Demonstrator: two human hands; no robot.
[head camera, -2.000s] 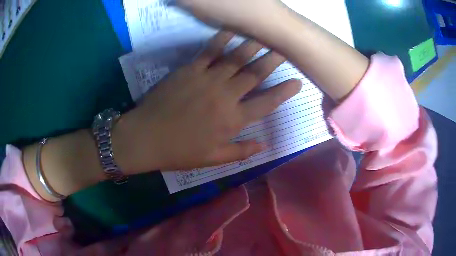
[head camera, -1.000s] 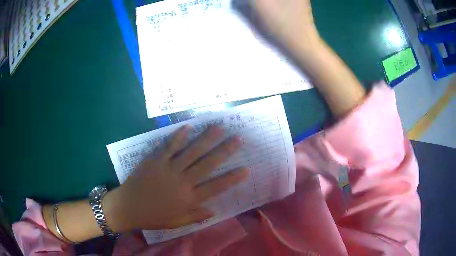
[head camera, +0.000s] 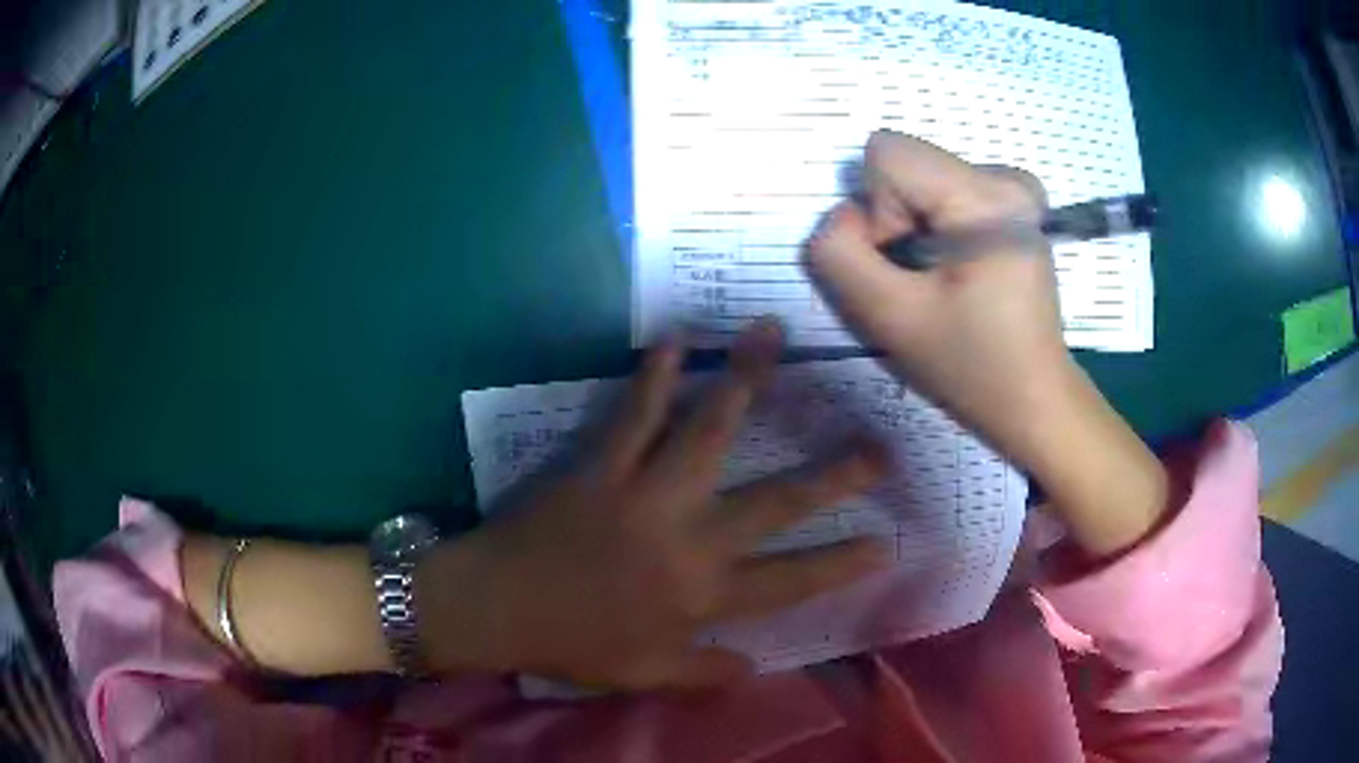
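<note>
One record form (head camera: 745, 164), a white sheet with a ruled table, lies on the green mat in front of me. A second record form (head camera: 954, 507) lies nearer to me, its lower edge against my pink clothing. My left hand (head camera: 641, 522) is spread over the nearer form with its fingers apart, slightly blurred. My right hand (head camera: 954, 268) holds a dark-ended pen (head camera: 1095, 218) over the right half of the farther form. The pen's tip is blurred, and I cannot tell if it touches the paper.
The green mat (head camera: 328, 298) has a blue tape strip (head camera: 601, 119) beside the farther form. A parts tray (head camera: 187, 33) is cut off at the upper left. A green label (head camera: 1318, 331) is at the right bench edge, with grey floor and a yellow line beyond.
My right hand has come down from the top over the farther form, and the pen now shows. Both forms and my left hand appear further right as the view has shifted.
</note>
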